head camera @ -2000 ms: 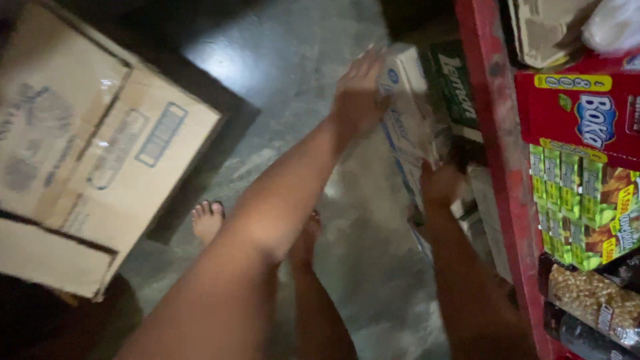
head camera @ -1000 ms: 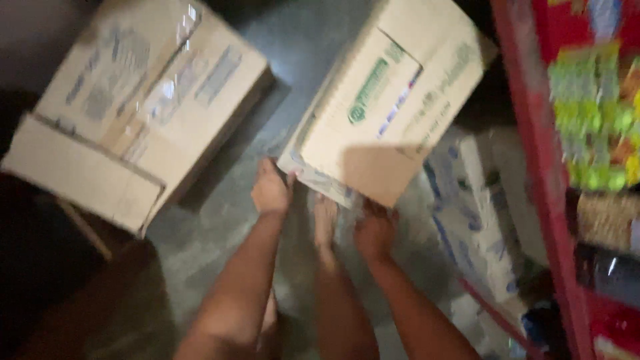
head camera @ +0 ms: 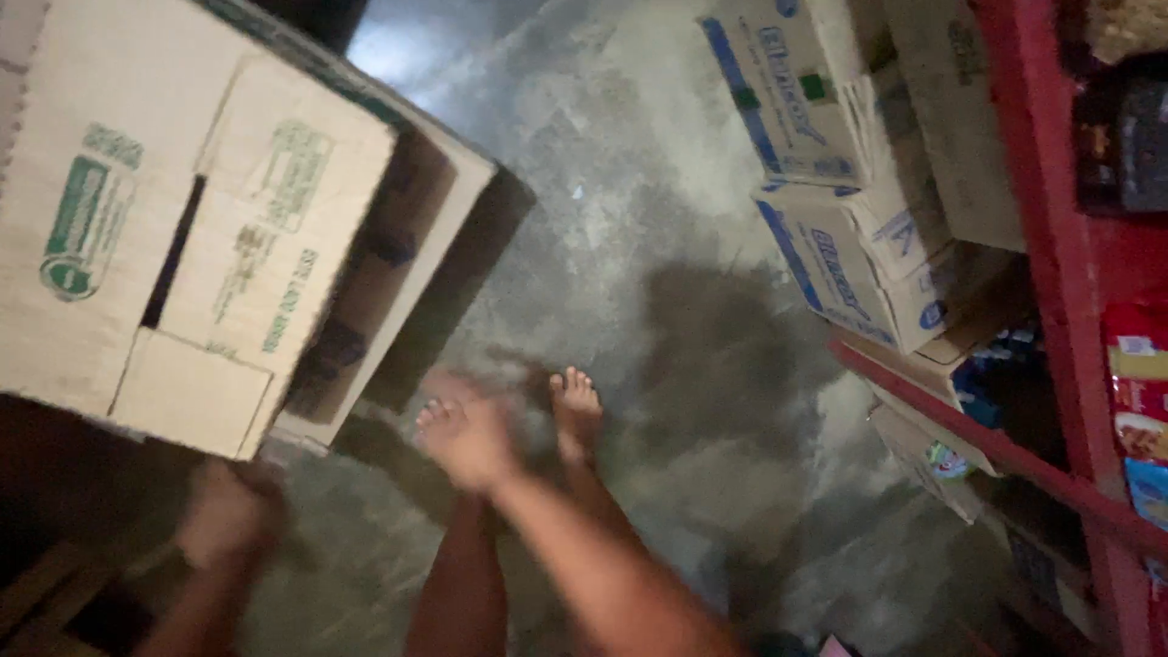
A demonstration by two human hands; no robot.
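A large cardboard box (head camera: 137, 228) with green print fills the upper left, tilted, with an open gap along its right side. My left hand (head camera: 233, 516) is at the box's lower corner, blurred; whether it grips the box cannot be made out. To the right of that corner, my right hand (head camera: 470, 429) is over the floor, blurred, apart from the box, with nothing seen in it.
Cardboard packs with blue print (head camera: 794, 100) are stacked on the right beside a red shelf frame (head camera: 1031, 137). Packaged goods (head camera: 1141, 392) sit on the shelf. My bare feet (head camera: 577, 411) stand on the concrete floor (head camera: 584, 274).
The green-printed box was between both hands a second ago and is now at the left. My right hand has come away from it. The view has shifted.
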